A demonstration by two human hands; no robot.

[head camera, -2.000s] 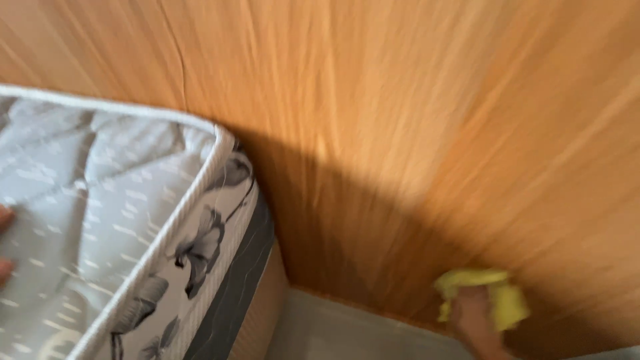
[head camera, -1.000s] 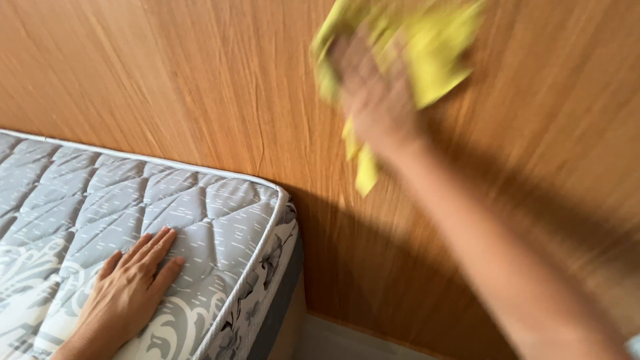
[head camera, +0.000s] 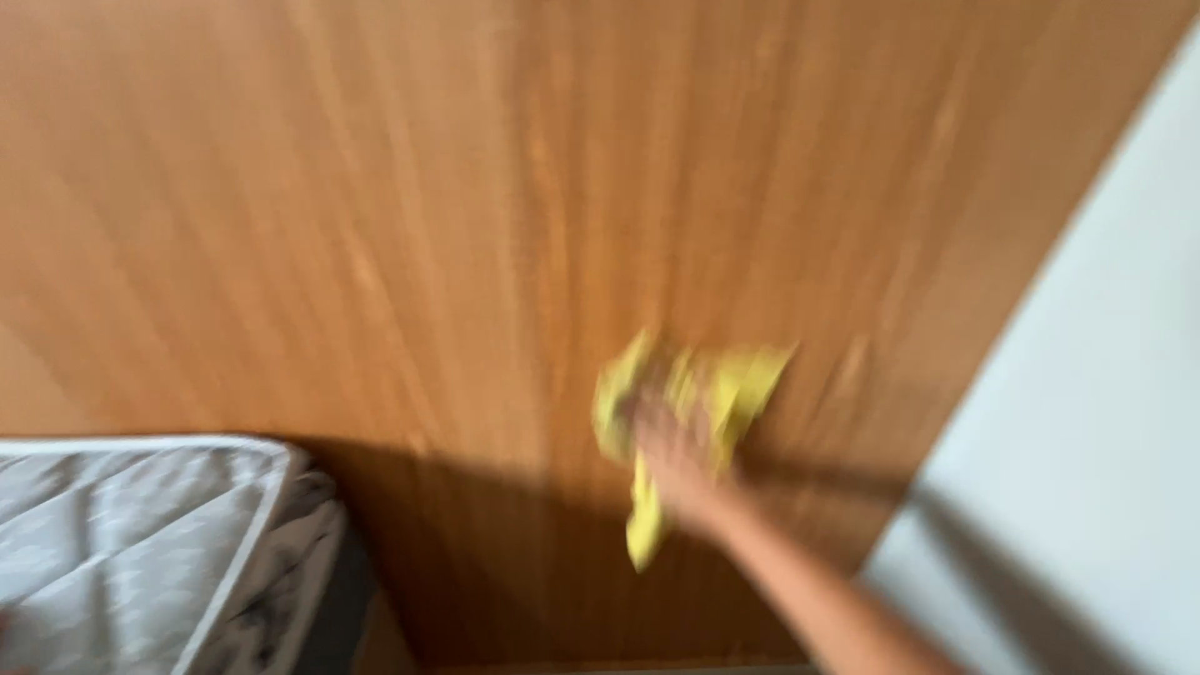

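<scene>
My right hand [head camera: 680, 459] holds a crumpled yellow cloth [head camera: 745, 384] against the wood-grain panel [head camera: 450, 234], right of the mattress. Motion blurs the hand and cloth, and one corner of the cloth hangs below the fingers. Of my left hand [head camera: 4, 623], only a blurred sliver shows at the left edge, by the quilted top of the mattress [head camera: 141, 534]; what its fingers do is hidden.
The mattress corner, with white piping and a floral side, stands close to the panel at the lower left. A pale wall [head camera: 1106, 356] meets the panel along a slanting edge on the right.
One second ago my left hand lay spread on the mattress; now it is nearly out of view. Still holding the cloth, my right hand has moved right along the panel. The view has swung right.
</scene>
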